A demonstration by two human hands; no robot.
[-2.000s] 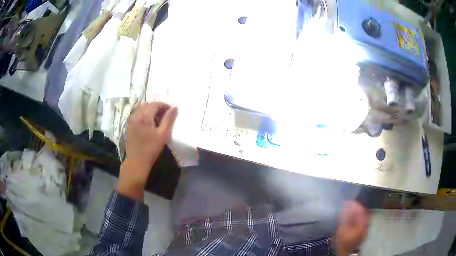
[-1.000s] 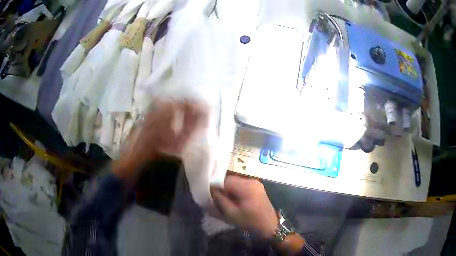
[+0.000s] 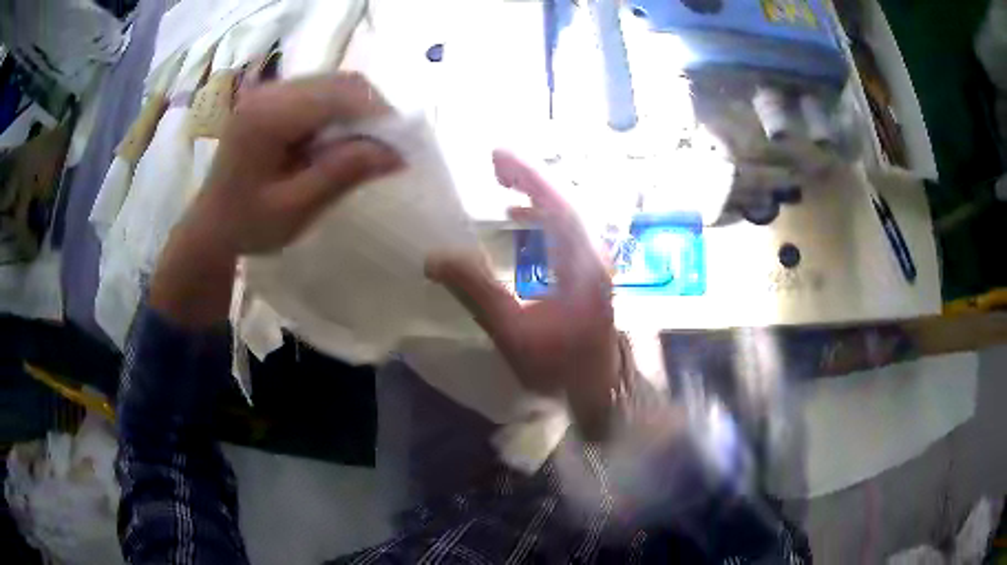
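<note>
A white fabric panel hangs from my left hand over the table's front edge. My left hand is shut on the panel's upper part, thumb and fingers pinching it. My right hand is at the panel's right side, thumb and fingers spread apart, partly blurred, and holds nothing. The sewing machine stands beyond, its needle area lost in glare. The blue plate lies at the front of the machine bed, just right of my right hand.
Tied white bundles with tan tags lie at the left. Dark thread snips lie at the table's right end. A white heap sits lower left near a yellow frame. White cloth is at the lower right.
My left hand has risen with the white fabric. My right hand has let go of the fabric, opened and moved up. The view has shifted, so the machine sits higher and further left.
</note>
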